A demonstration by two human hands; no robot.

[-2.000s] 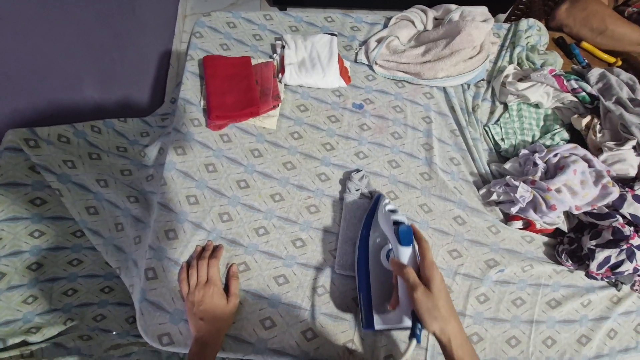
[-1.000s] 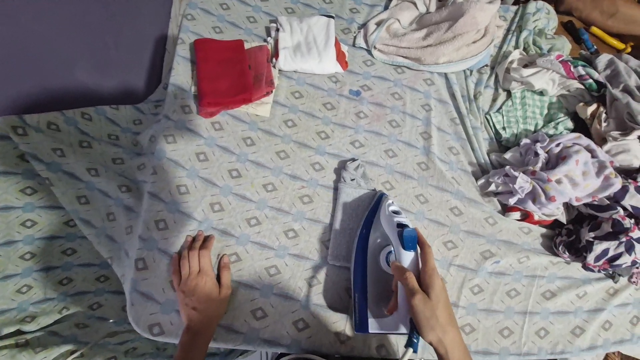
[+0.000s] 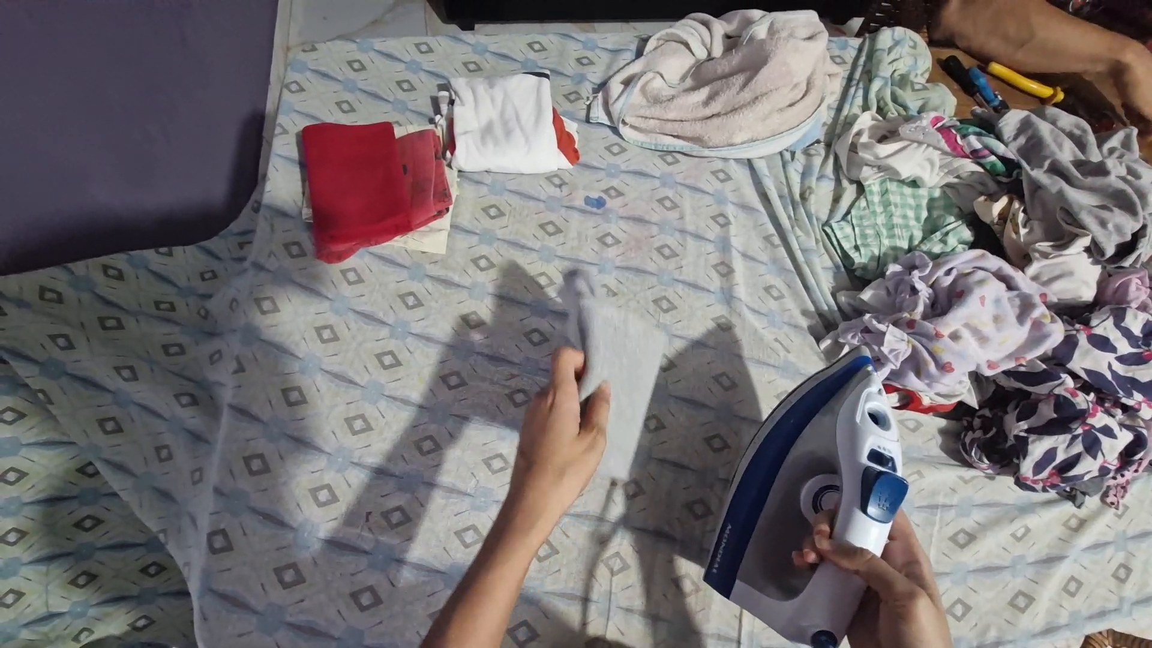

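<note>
My left hand (image 3: 562,432) pinches the edge of a small folded grey cloth (image 3: 625,360) near the middle of the patterned sheet (image 3: 360,315); the cloth is blurred and looks partly raised. In my right hand (image 3: 877,562) is the handle of a blue and white clothes iron (image 3: 792,486), its tip pointing up and to the right, to the right of the grey cloth. Whether the iron touches the sheet I cannot tell.
Folded red cloth (image 3: 355,189) and a folded white garment (image 3: 504,126) lie at the upper left. A crumpled towel (image 3: 720,81) is at the top. Rumpled clothes (image 3: 972,306) are heaped at the right, below another person's bare limb (image 3: 1035,40) and a yellow-handled tool (image 3: 1021,81).
My left hand has moved right from the bare sheet and taken hold of the grey cloth. My right hand has moved the iron off the cloth to the right.
</note>
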